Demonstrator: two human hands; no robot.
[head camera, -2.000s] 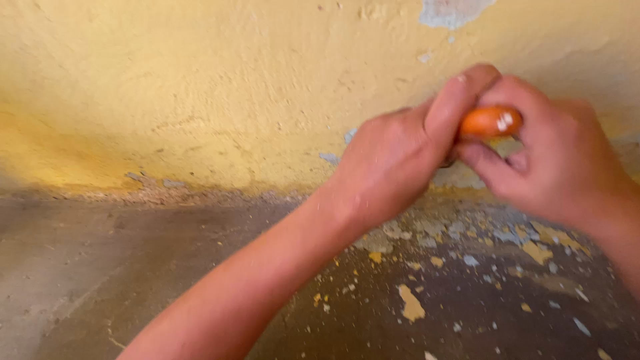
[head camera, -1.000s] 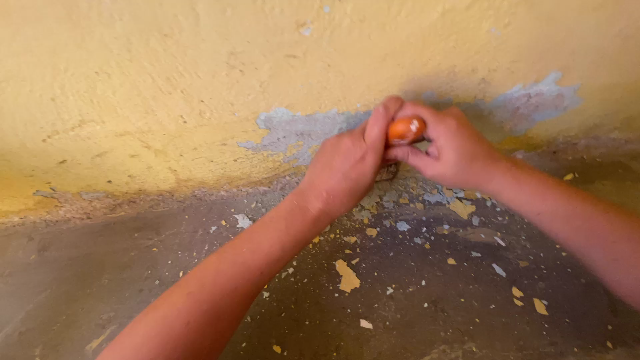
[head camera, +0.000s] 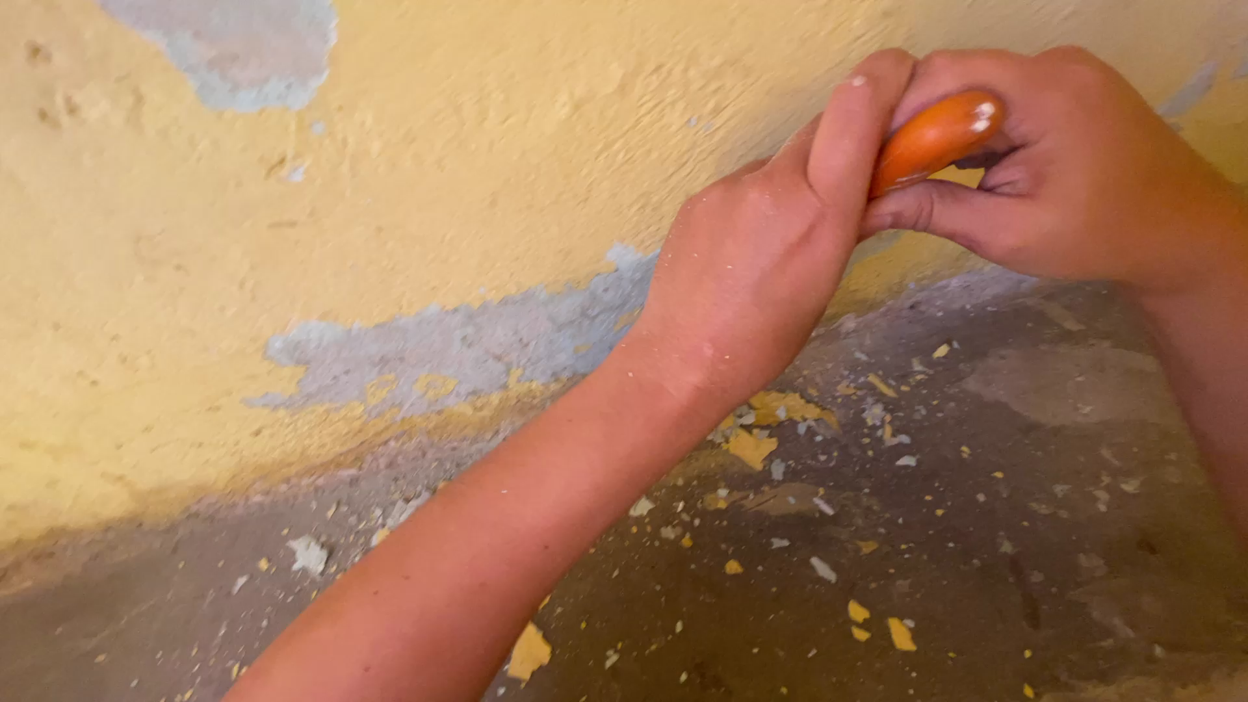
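An orange tool handle (head camera: 941, 141) with a white-scuffed rounded end points up and to the right between my hands. My left hand (head camera: 756, 263) is closed around its lower part, the back of the hand towards the camera. From the other side my right hand (head camera: 1063, 171) grips it, thumb below and fingers above. The tool's working end is hidden behind my left hand, close to the wall. Behind the hands, the yellow painted wall (head camera: 468, 175) has a bare grey patch (head camera: 458, 346) low down, left of my left hand.
Yellow and grey paint flakes (head camera: 751, 447) lie scattered over the dark floor (head camera: 975, 585) along the foot of the wall. Another bare grey patch (head camera: 258, 49) is higher on the wall at the upper left. A larger yellow flake (head camera: 529, 653) lies beside my left forearm.
The view has shifted markedly along the wall. Both hands remain together on the orange handle, which now points up and to the right rather than nearly level.
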